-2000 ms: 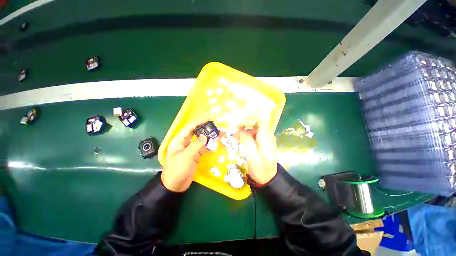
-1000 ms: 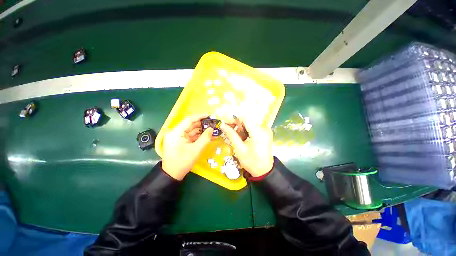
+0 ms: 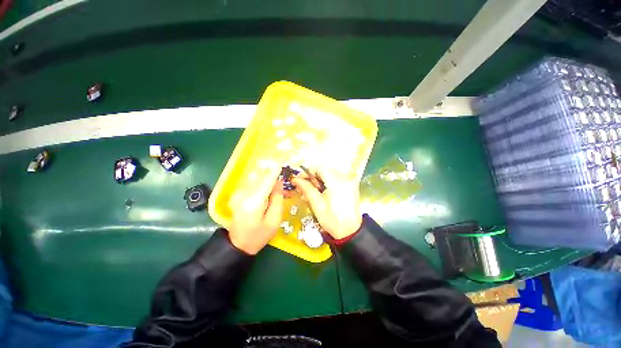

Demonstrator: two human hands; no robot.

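A small black electronic unit (image 3: 289,178) is held over the yellow tray (image 3: 225,178). My left hand (image 3: 256,216) grips it from the left, its fingers partly hiding it. My right hand (image 3: 333,207) has its fingertips at the unit's right side, and a slim dark tool (image 3: 313,178) shows between its fingers. Glare hides much of the tray's inside. Small white parts (image 3: 311,234) are heaped at the tray's near end, and more are scattered farther up it.
Electronic units (image 3: 125,169) and a black housing with a round centre (image 3: 196,197) lie left. Right are a yellowish film patch (image 3: 393,179), wire spool (image 3: 485,255), stacked blister trays (image 3: 545,156) and a metal post (image 3: 470,58). A white rail (image 3: 170,119) crosses behind.
My right hand has come in from the tray's right part to the unit, the dark tool now showing. My left hand has turned the unit. Units on the far green belt have shifted left.
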